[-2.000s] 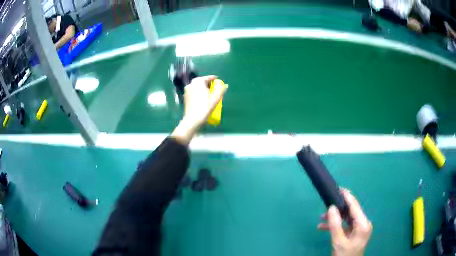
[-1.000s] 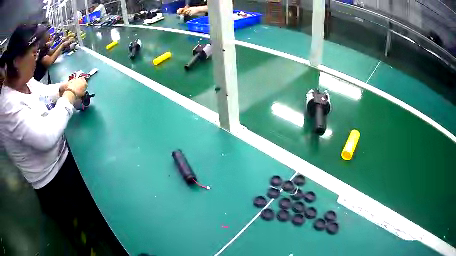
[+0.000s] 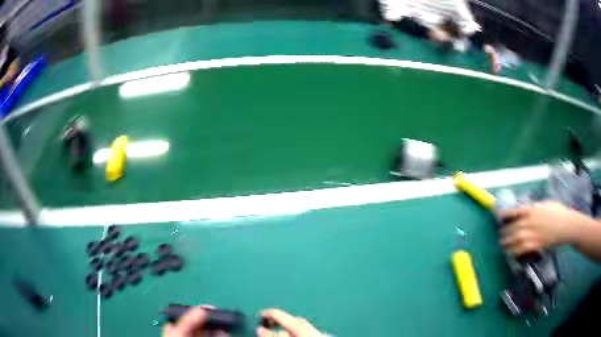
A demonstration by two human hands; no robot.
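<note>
My left hand (image 3: 186,324), cut off by the bottom edge, holds a black tube handle (image 3: 224,319) lying nearly level. My right hand (image 3: 286,323), also cut off below, pinches a small dark piece (image 3: 267,322), perhaps an end cap, just right of the tube's end and apart from it. The image is blurred. Black end caps (image 3: 122,263) lie clustered on the bench at left. One yellow battery pack (image 3: 466,279) lies on the bench at right, another (image 3: 474,191) by the white strip.
Another person's hand (image 3: 537,229) reaches in from the right over black-and-grey head units (image 3: 530,283). A pale head unit (image 3: 418,158) sits on the belt's near side. A yellow pack (image 3: 116,158) and a dark unit (image 3: 78,146) are on the belt at left. Metal posts stand left and right.
The view has swung from the left back to the front. My hands, out of view one second ago, show at the bottom with the tube. Another person's hand has come in at right.
</note>
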